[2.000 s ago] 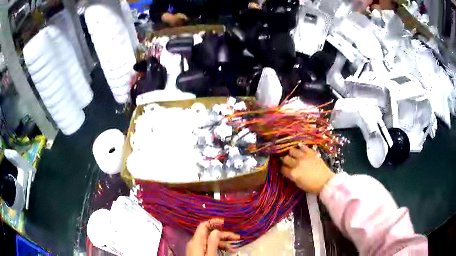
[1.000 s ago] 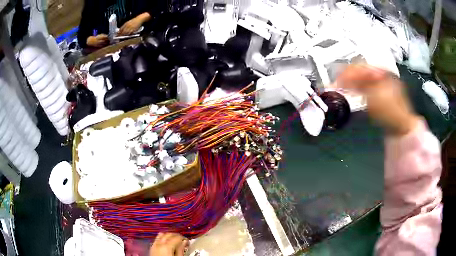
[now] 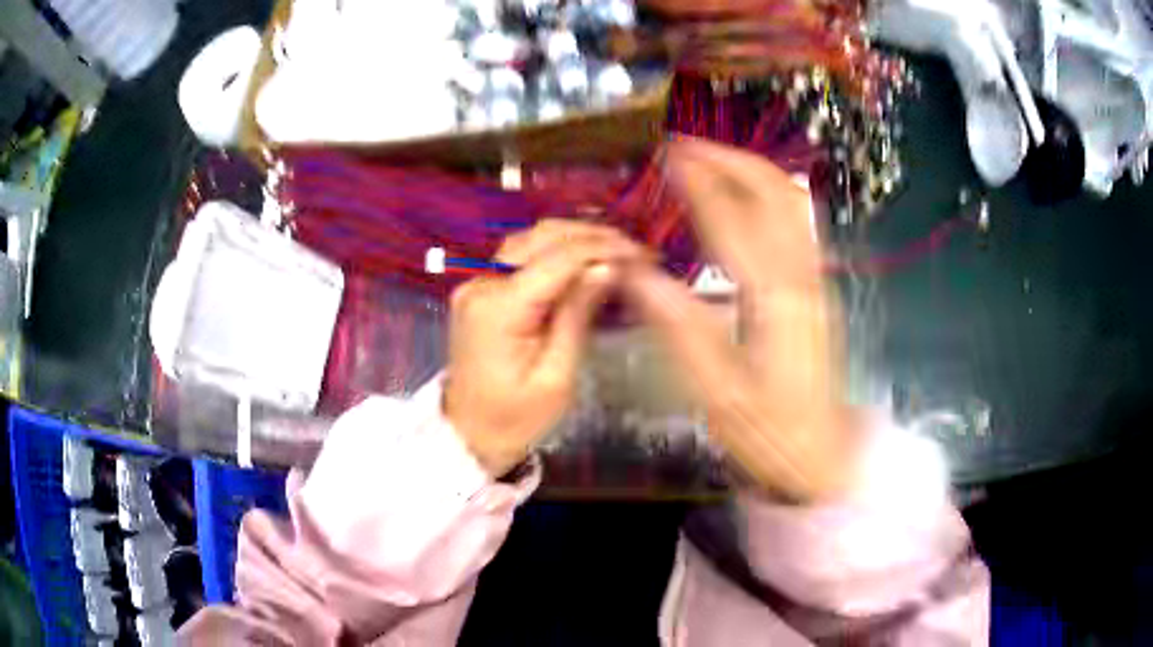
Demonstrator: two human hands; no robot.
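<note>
My left hand [image 3: 525,335] is closed on a red-and-blue wire lead. The lead's white plug [image 3: 436,260] sticks out to the left of the fingers. My right hand [image 3: 765,335] is blurred, close to the left fingertips, with thumb and fingers spread. Whether it touches the lead is hidden by blur. A thin red lead runs out to the right of it to small ends [image 3: 976,211]. The wire bundle [image 3: 367,209] lies behind both hands, along the front of the carton.
The carton [image 3: 506,144] holds white parts and silver-white parts. Orange-red wires [image 3: 784,41] spill from its right. A white ring [image 3: 218,86] and white housing [image 3: 259,303] are at left. A blue crate [image 3: 41,506] is lower left. White brackets [image 3: 996,133] lie at right.
The view has tilted down towards the bench edge. My right hand has come back from the far right to beside my left hand. A lead with a white plug now shows in my left hand.
</note>
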